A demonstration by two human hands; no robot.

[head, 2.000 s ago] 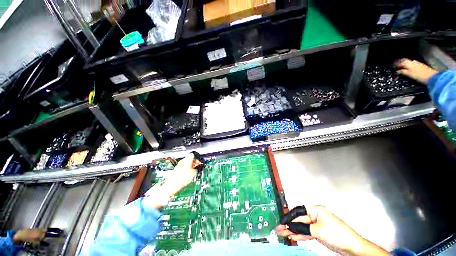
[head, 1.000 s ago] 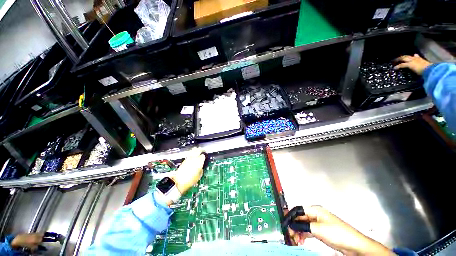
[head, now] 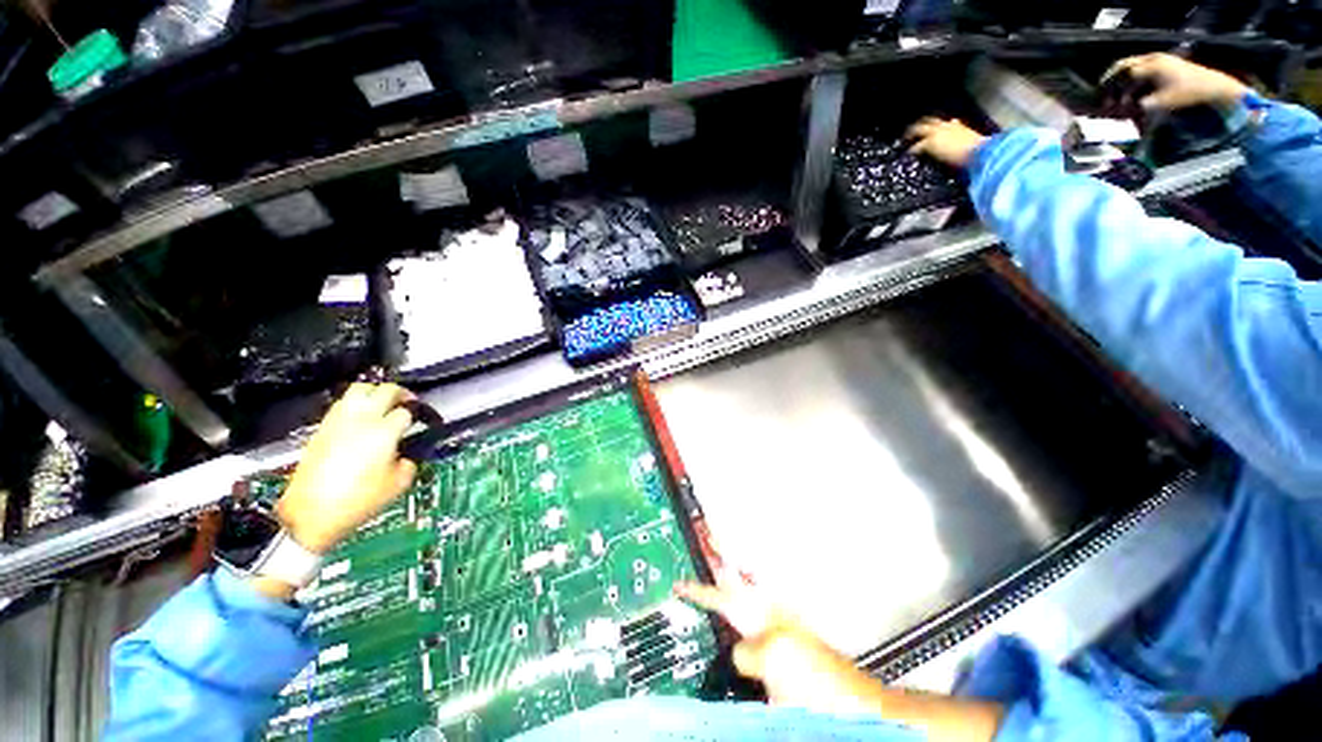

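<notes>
A large green circuit board point(head: 493, 507) lies in a dark carrier with a reddish-brown side rail point(head: 670, 449). My left hand point(head: 352, 467) is over the board's upper left part, back of the hand up; a black finger cover shows at its fingertips, and whether it holds a part is hidden. My right hand point(head: 783, 652) is at the board's right edge near the rail, with one finger stretched over the board's lower right; its other fingers are blurred and hidden.
Bins on the shelf beyond hold white parts point(head: 467, 297), dark grey parts point(head: 602, 244) and blue parts point(head: 628, 322). At the right, another person's hand point(head: 945, 141) is at a bin of small parts, a second hand point(head: 1164, 84) beyond. Shiny metal surface point(head: 855, 478) lies right of the board.
The view has swung right, showing more of the neighbouring person. My right hand's finger now extends over the board, where its black-covered fingers were at the rail. My left hand stays near the board's top left.
</notes>
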